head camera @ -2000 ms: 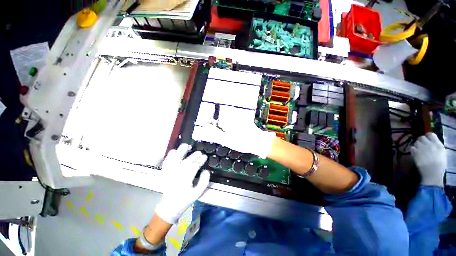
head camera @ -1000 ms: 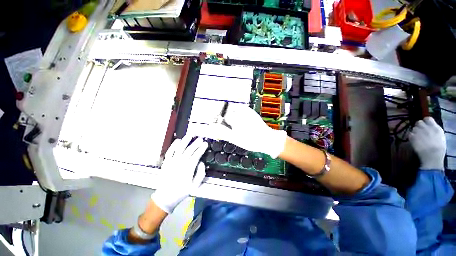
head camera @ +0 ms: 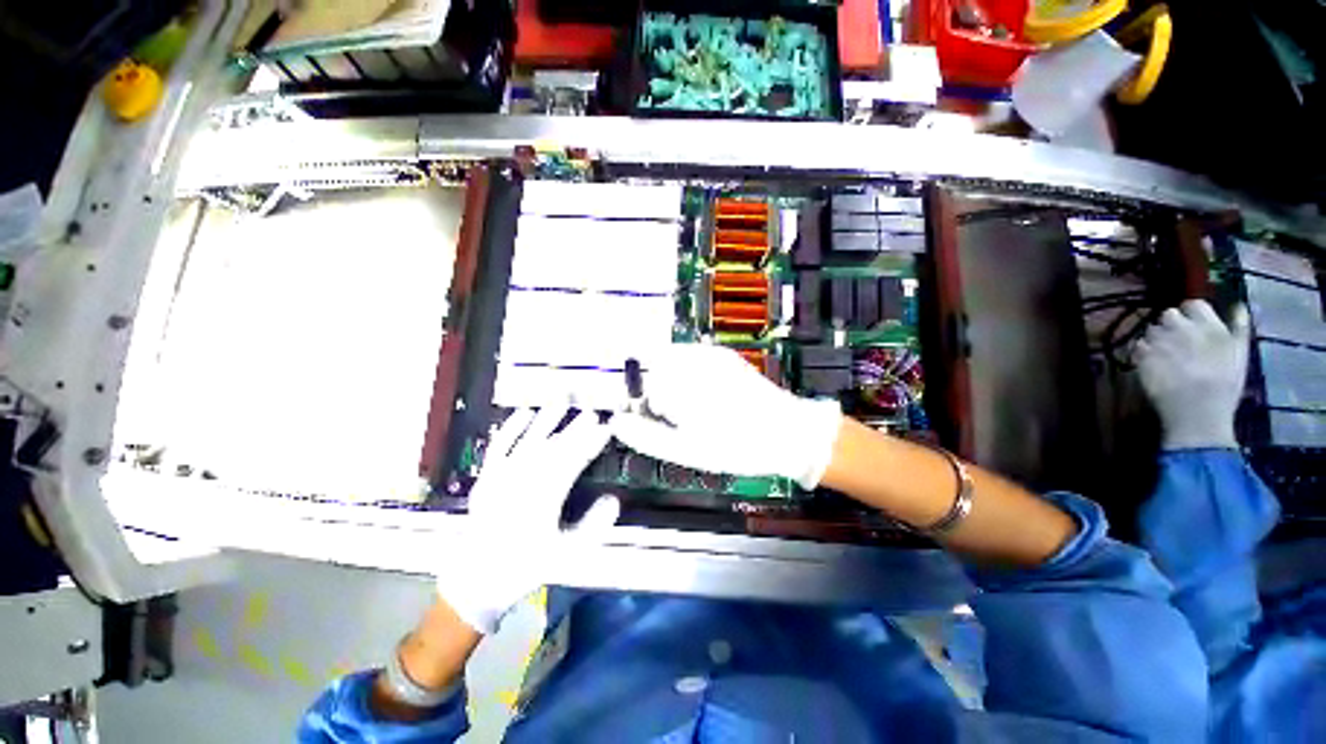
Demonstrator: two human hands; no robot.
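Note:
A large green circuit board (head camera: 902, 302) lies in a dark carrier with reddish-brown side bars (head camera: 463, 313). White plates (head camera: 593, 247) fill its left part, with orange coils (head camera: 740, 302) beside them and black round capacitors at the near edge, partly hidden by my hands. My right hand (head camera: 720, 414), in a white glove, holds a marker pen (head camera: 634, 381), its black end up, over the lower plates. My left hand (head camera: 531, 502), also gloved, lies with fingers apart at the board's near left corner and holds nothing.
Metal rails (head camera: 814, 570) run along the line. Behind stand a black tray (head camera: 734, 109) of teal pieces, a red bin (head camera: 977, 51) and yellow rings (head camera: 1149, 55). Another person's gloved hand (head camera: 1190, 375) is at the right, beside another board (head camera: 1287, 342).
The view has shifted, so the board sits further left. My right hand with the pen has moved down the plates toward the near edge, close to my left hand.

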